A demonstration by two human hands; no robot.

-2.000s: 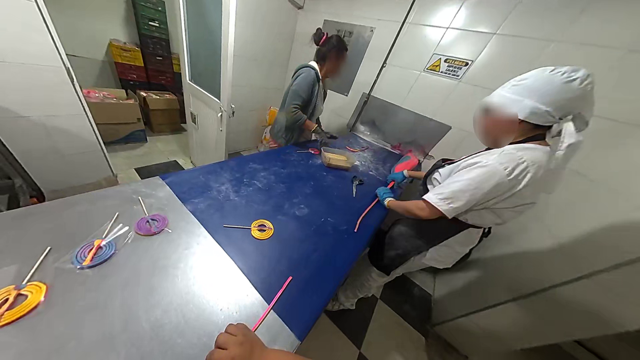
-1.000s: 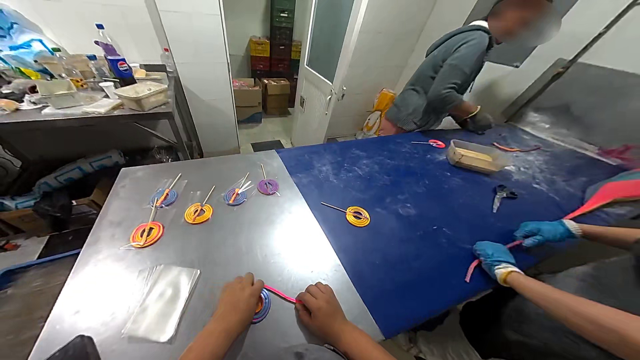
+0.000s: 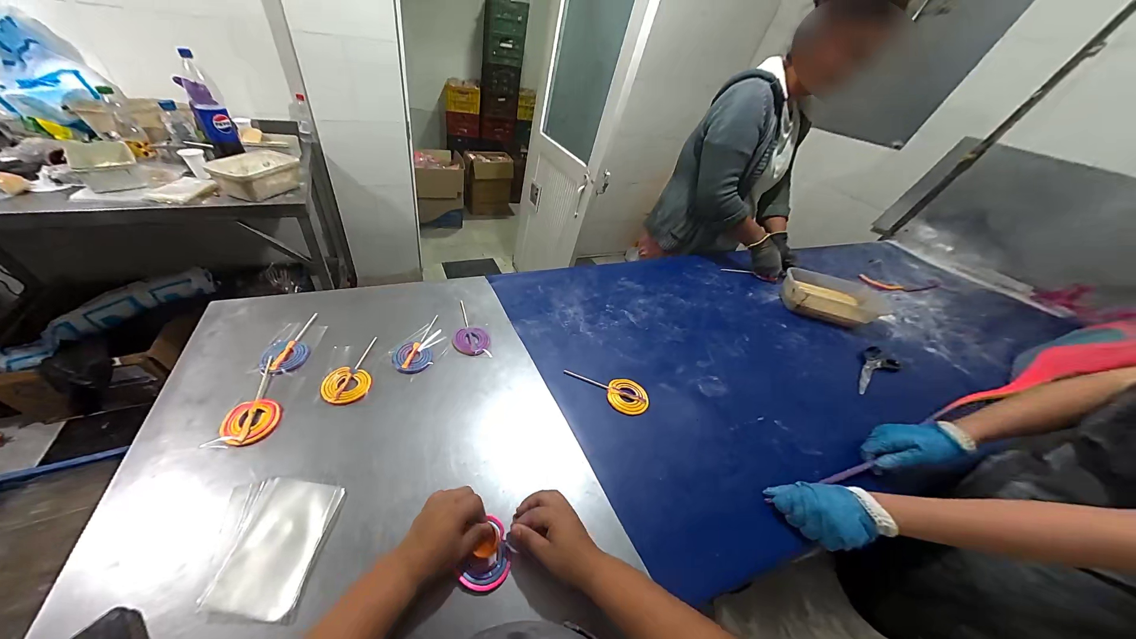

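On the bare metal part of the table lies a pink and blue coiled candy lollipop (image 3: 485, 579) with an orange piece at its middle. The fingers of my left hand (image 3: 450, 535) pinch at its upper left edge. From the right, my right hand (image 3: 552, 535) touches the coil with thumb and fingertips bent inward. My fingers hide part of the coil, and no stick of it shows. Left of my hands rests a stack of clear plastic bags (image 3: 277, 548). Beyond are several coiled lollipops on sticks, among them an orange and red one (image 3: 250, 422) and a purple one (image 3: 471, 341).
A yellow lollipop (image 3: 628, 397), scissors (image 3: 874, 368) and a plastic tub (image 3: 832, 297) lie on the blue surface (image 3: 710, 426). At right, a co-worker's blue-gloved hands (image 3: 825, 515) hold a thin purple strand. Another person (image 3: 741, 160) stands at the far edge. A cluttered side table (image 3: 160, 209) is at left.
The pink strand stretched between my hands a second ago now lies around the coil, and my hands are closer together. The gloved co-worker's strand was pink and is now purple. The view swung left early on.
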